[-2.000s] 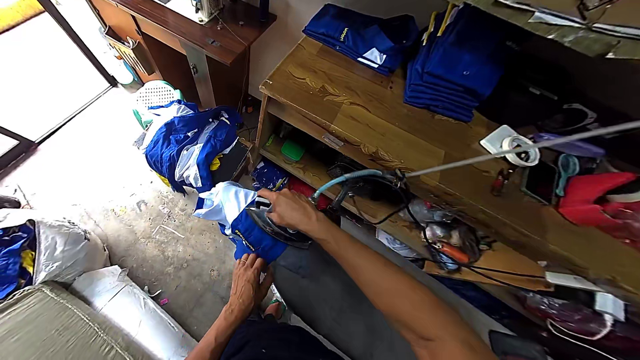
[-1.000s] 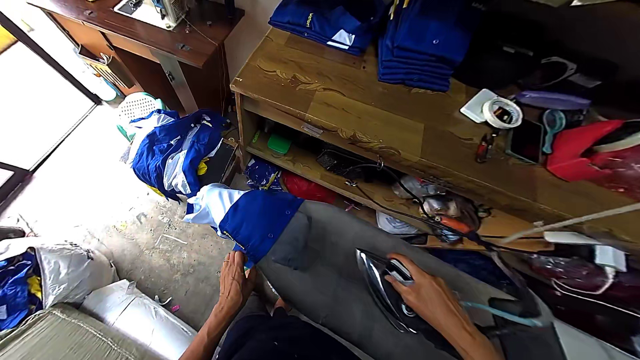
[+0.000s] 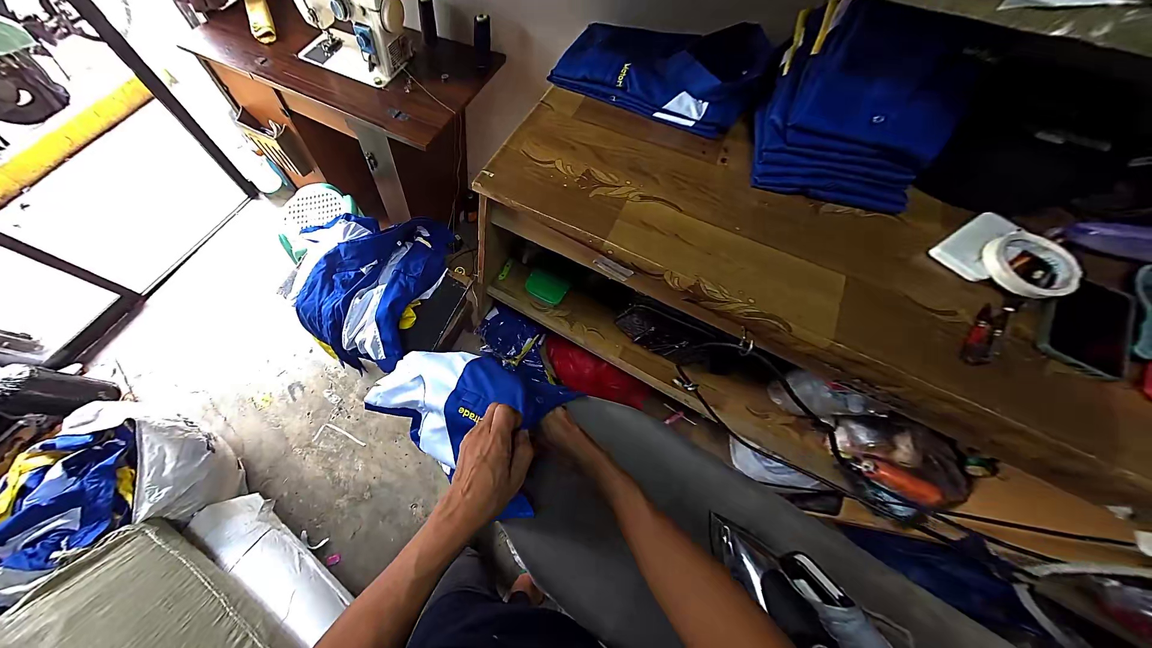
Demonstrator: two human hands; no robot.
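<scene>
A blue and white fabric garment (image 3: 432,387) lies over the narrow far end of the grey ironing board (image 3: 648,504). Bent fingers of my left hand (image 3: 493,454) grip its blue part beside some yellow lettering. Close on the right, my right hand (image 3: 562,432) is at the same cloth, its fingers mostly hidden, so its hold cannot be made out. An electric iron (image 3: 783,585) rests on the board near the bottom edge, to the right of my right forearm, with neither hand on it.
Folded blue garments (image 3: 855,117) are stacked on the wooden table (image 3: 720,252), over a cluttered shelf with cables. More garments (image 3: 369,288) heap on a stool at left. A sewing machine (image 3: 360,40) stands behind; a white sack (image 3: 180,459) and a bale (image 3: 135,594) lie lower left.
My right hand has let go of the iron, which it held in both earlier frames, and has moved left to the garment beside my left hand. The garment is now bunched up.
</scene>
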